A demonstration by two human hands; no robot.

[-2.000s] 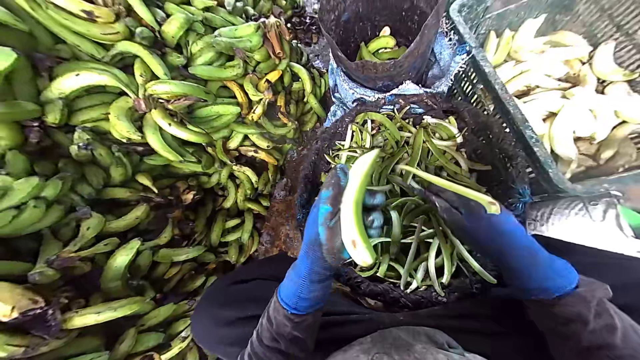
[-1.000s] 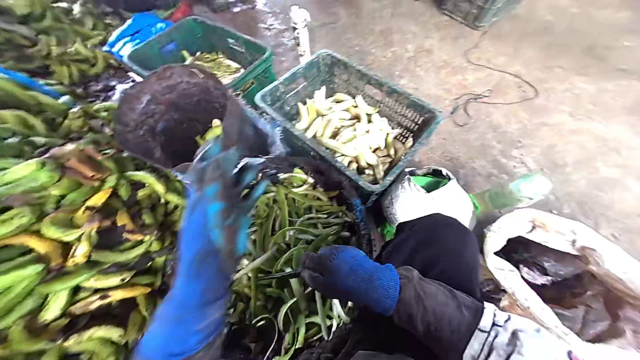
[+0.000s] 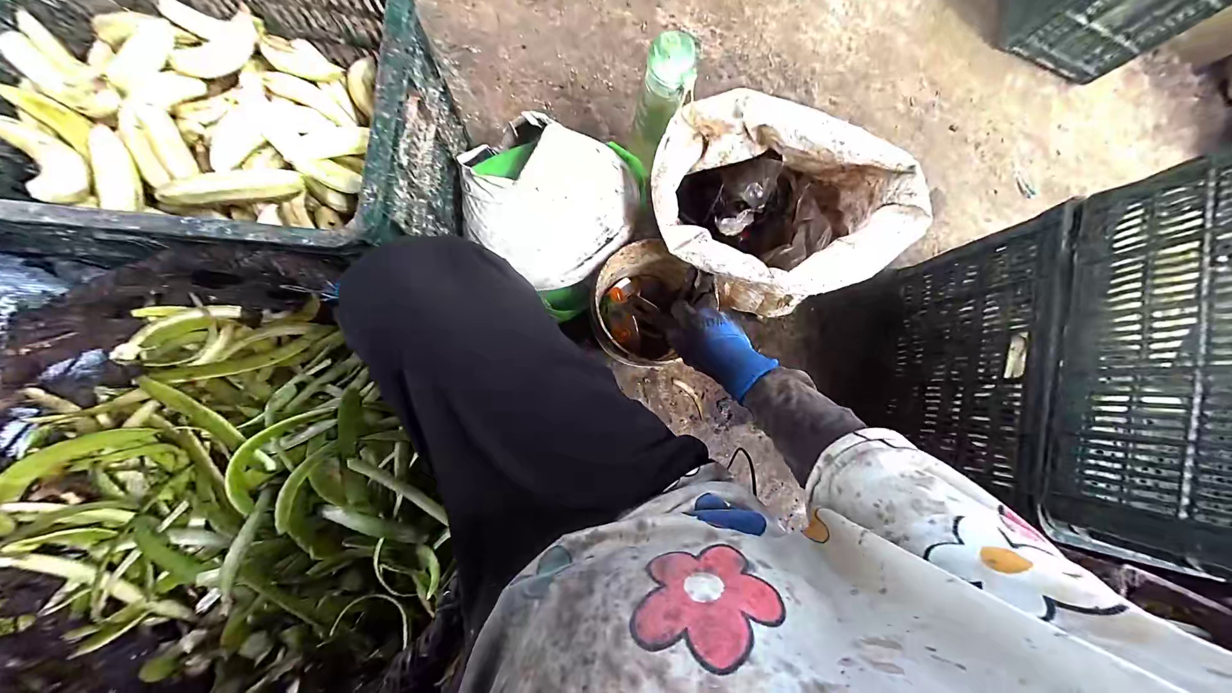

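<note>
My right hand (image 3: 717,345), in a blue work glove with dark fingers, reaches to the rim of a small round tub (image 3: 606,327) on the floor. Its fingertips are over the tub's inside, among dark and orange items (image 3: 628,313); whether it grips anything is too dark to tell. My left hand is out of view. Green plantain peels (image 3: 260,452) lie heaped in a dark sack at the left. Peeled plantains (image 3: 241,115) fill part of a green plastic crate (image 3: 419,125) at the upper left.
An open white woven sack (image 3: 818,140) with plastic inside stands beyond the tub. Beside it are a white and green bag (image 3: 553,207) and a green plastic bottle (image 3: 666,82). Dark slatted crates (image 3: 1136,356) stand at the right, another crate (image 3: 1097,34) at the top right.
My right hand has moved from the peel heap to the small tub. My left hand, earlier raised near the peels, has left the view. The view has swung far to the right.
</note>
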